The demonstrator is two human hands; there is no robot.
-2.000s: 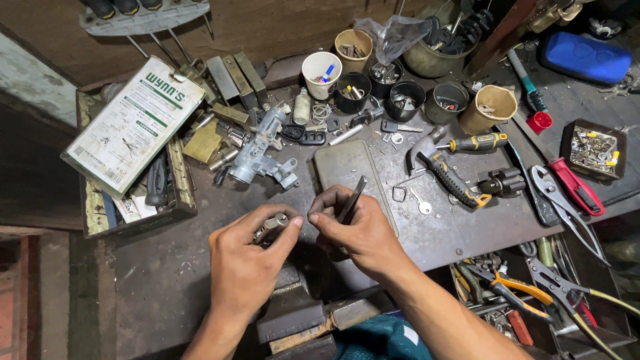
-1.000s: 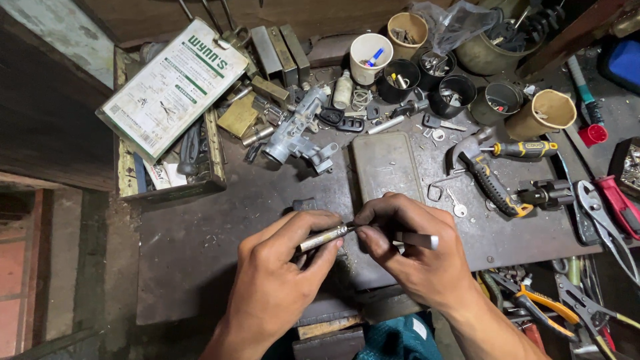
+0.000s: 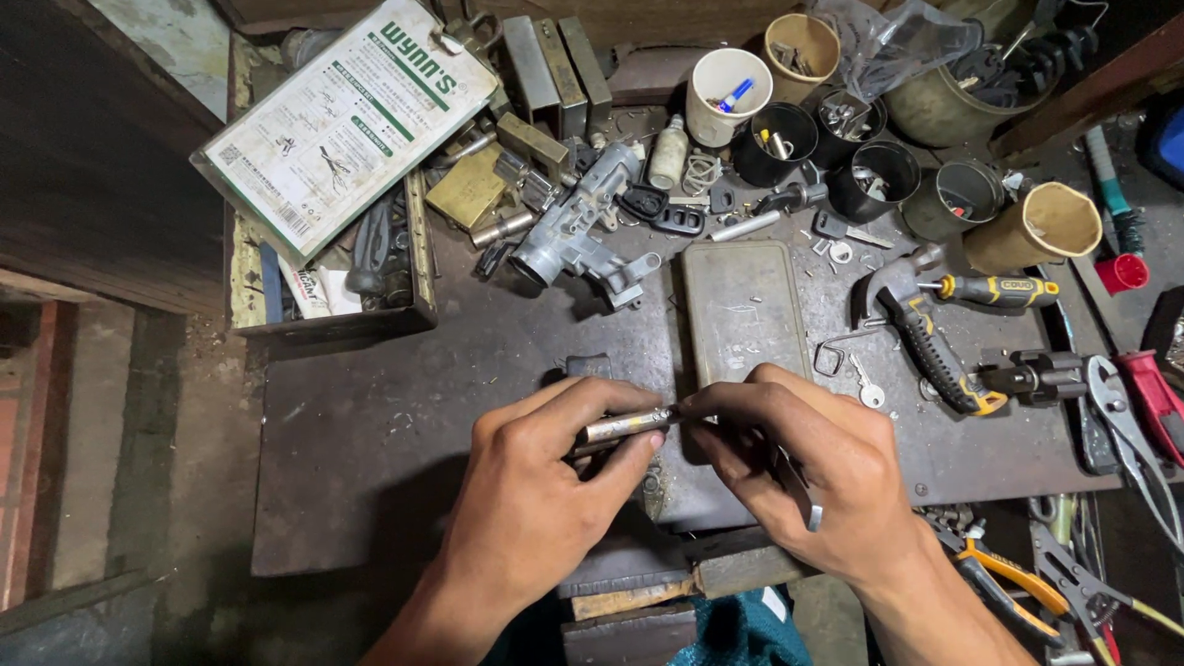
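Note:
My left hand (image 3: 555, 472) holds a small metal cylinder, which looks like a lock cylinder (image 3: 627, 425), between thumb and fingers, lying nearly level. My right hand (image 3: 800, 453) meets its right end with thumb and index fingertips; whether a tiny part is pinched there is hidden. A slim metal tool (image 3: 814, 516) rests in my right palm, its end showing below the fingers. Behind my hands lies a flat grey metal case (image 3: 747, 305). Farther back left is a cast-metal ignition lock housing (image 3: 583, 217), and a small key (image 3: 868, 384) lies right of the case.
A claw hammer (image 3: 930, 342), a screwdriver (image 3: 1004, 290) and pliers (image 3: 1124, 435) lie to the right. Cups of small parts, among them a white cup (image 3: 731, 97), stand behind. At left, a box of tools (image 3: 425, 268) carries a printed package (image 3: 347, 129). A vise (image 3: 629, 564) sits below my hands.
Two seconds ago my hands were apart; now their fingertips meet at the cylinder's right end. The slim tool has turned from upright to pointing down in my right hand.

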